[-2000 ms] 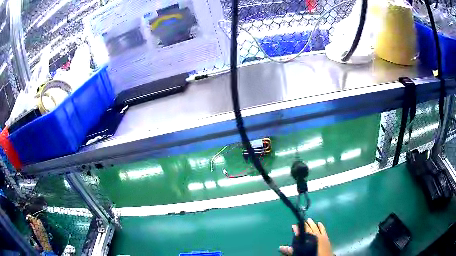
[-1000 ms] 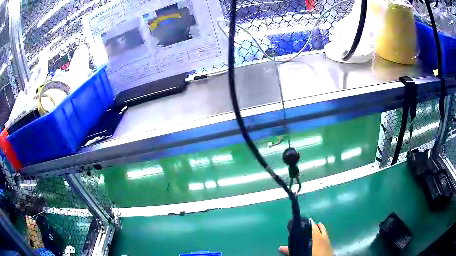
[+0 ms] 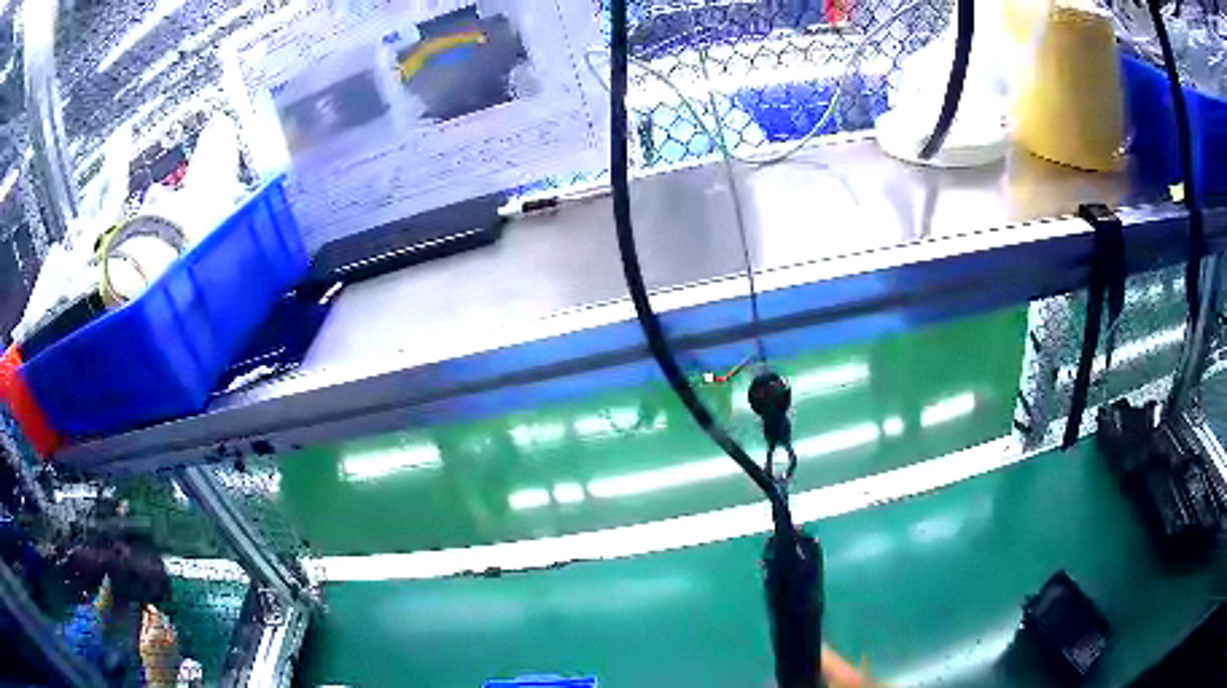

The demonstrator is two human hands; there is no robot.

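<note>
The black electric screwdriver (image 3: pixel 794 605) hangs upright from its black cable and a dark round hanger fitting (image 3: pixel 770 394), near the bottom edge right of centre. My right hand (image 3: pixel 845 669) shows only as a small blurred patch of fingers at the bottom edge, beside and partly behind the tool. Whether it grips the tool cannot be told. My left hand is not in the picture. The screwdriver's tip is cut off by the bottom edge.
A blue screw bin (image 3: pixel 541 683) shows at the bottom edge. A black part (image 3: pixel 1064 625) and stacked black housings (image 3: pixel 1160 484) lie at right on the green bench (image 3: pixel 444 632). A metal shelf (image 3: pixel 538 289) crosses above, holding a large blue bin (image 3: pixel 175 323). A person is at lower left.
The screwdriver and its hanger have shifted slightly left and up. My right hand has dropped mostly out of the picture. The wired part behind the rail has moved out of sight, leaving a small wire end.
</note>
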